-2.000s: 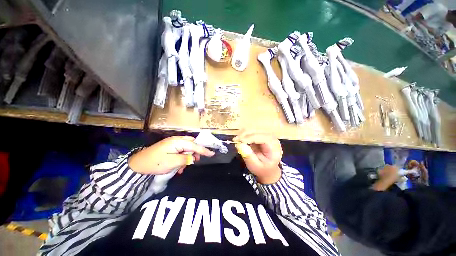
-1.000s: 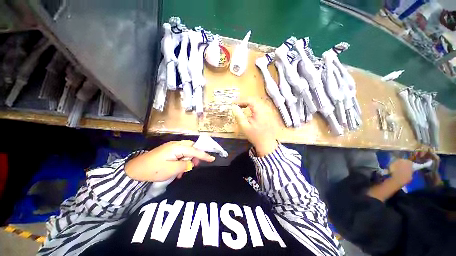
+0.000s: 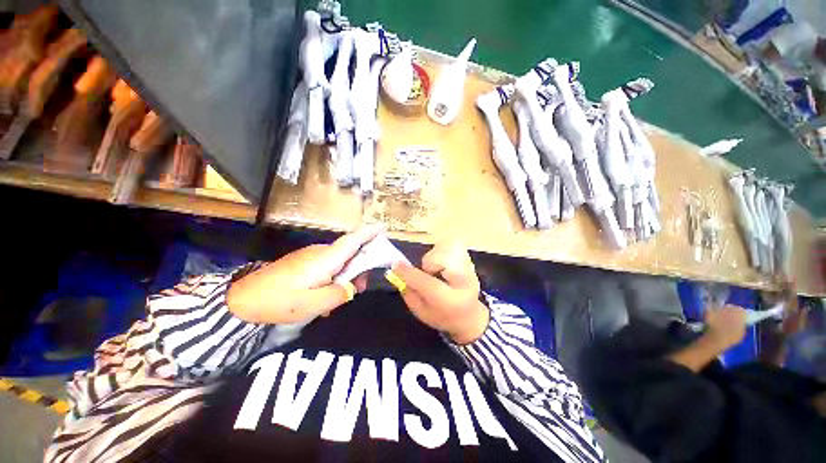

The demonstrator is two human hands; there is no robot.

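Note:
My left hand [image 3: 294, 282] holds a grey-white limb-shaped workpiece [image 3: 371, 257] above my lap, just below the bench edge; a yellow wrap shows on a finger. My right hand [image 3: 442, 291] has its fingers closed at the workpiece's flared end, also with yellow on a finger. Whether it pinches a small pin as well is hidden. The workpiece's lower part is hidden by my left hand and sleeve. Small pale pins [image 3: 418, 157] lie on the bench above a brown cardboard pad [image 3: 403, 212].
A heating box [image 3: 204, 68] stands at left, workpieces inside glowing orange. A small pile [image 3: 340, 104] and a larger pile [image 3: 572, 154] of workpieces flank a white bottle [image 3: 448, 89] and round pot [image 3: 405, 86]. A neighbour's hands [image 3: 725, 325] work at right.
My right hand has come back from the pins on the bench to the workpiece's flared end. The box interior has turned from dark to orange.

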